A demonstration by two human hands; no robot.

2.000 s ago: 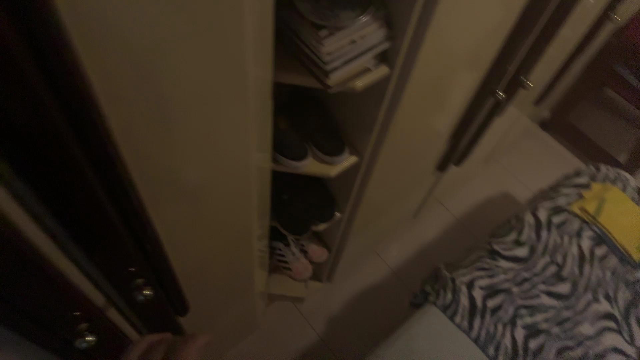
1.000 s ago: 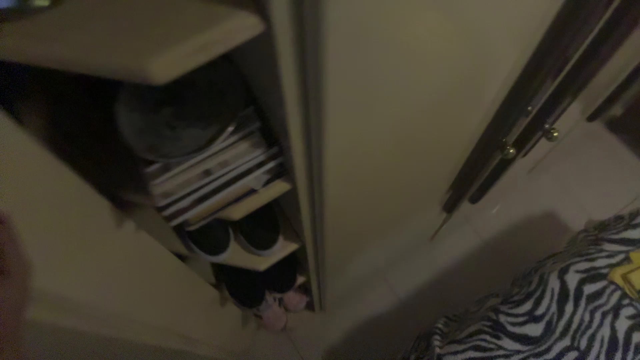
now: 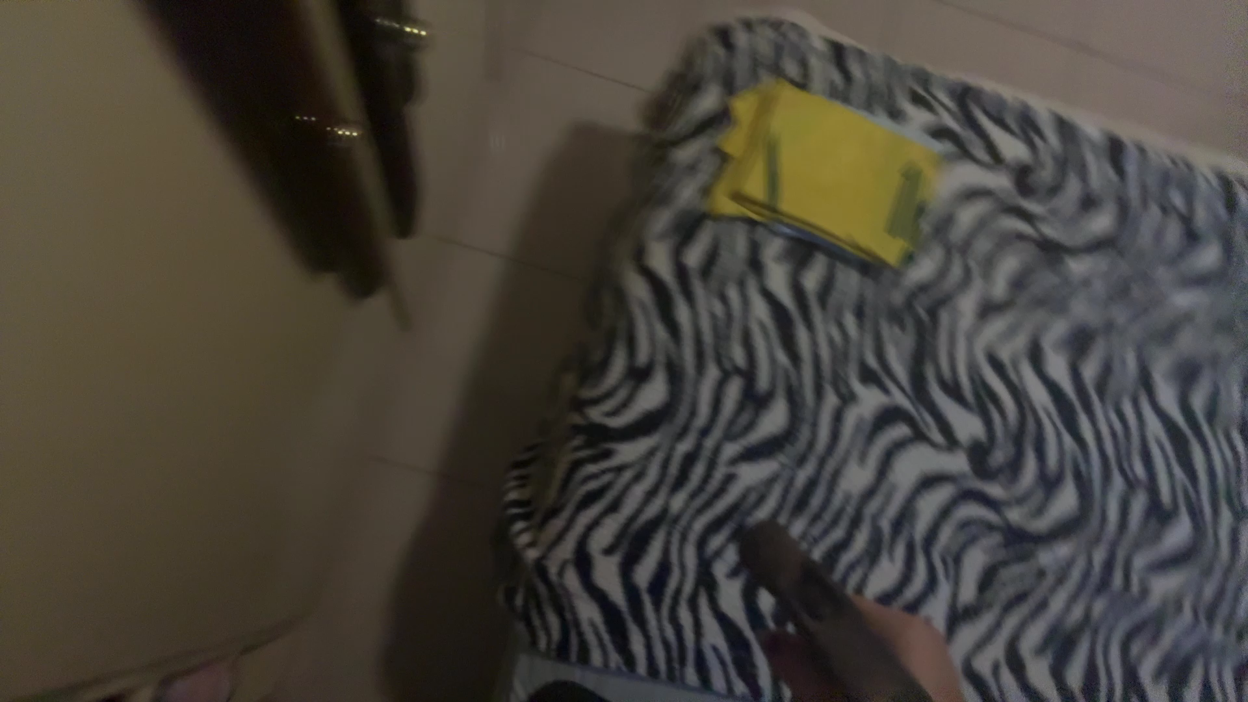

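My right hand (image 3: 907,639), at the bottom right of the head view, is closed around a long dark object (image 3: 814,595) whose exact kind the blur hides. It is held over a bed or mattress covered with a black-and-white zebra-print cloth (image 3: 760,390). Farther off on that cloth lies a yellow folded item (image 3: 829,175) with dark green marks; whether it is a packet or cloth I cannot tell. My left hand is not in view.
A pale cabinet panel (image 3: 175,390) fills the left side, with dark wooden door edges and shiny metal knobs (image 3: 341,132) at the top. Tiled floor (image 3: 507,234) runs between cabinet and bed. Something pinkish (image 3: 200,680) shows at the bottom left edge.
The view has swung right, from the open shelves with shoes and stacked books or papers to the zebra-print cloth. My right hand with the dark object has come into view.
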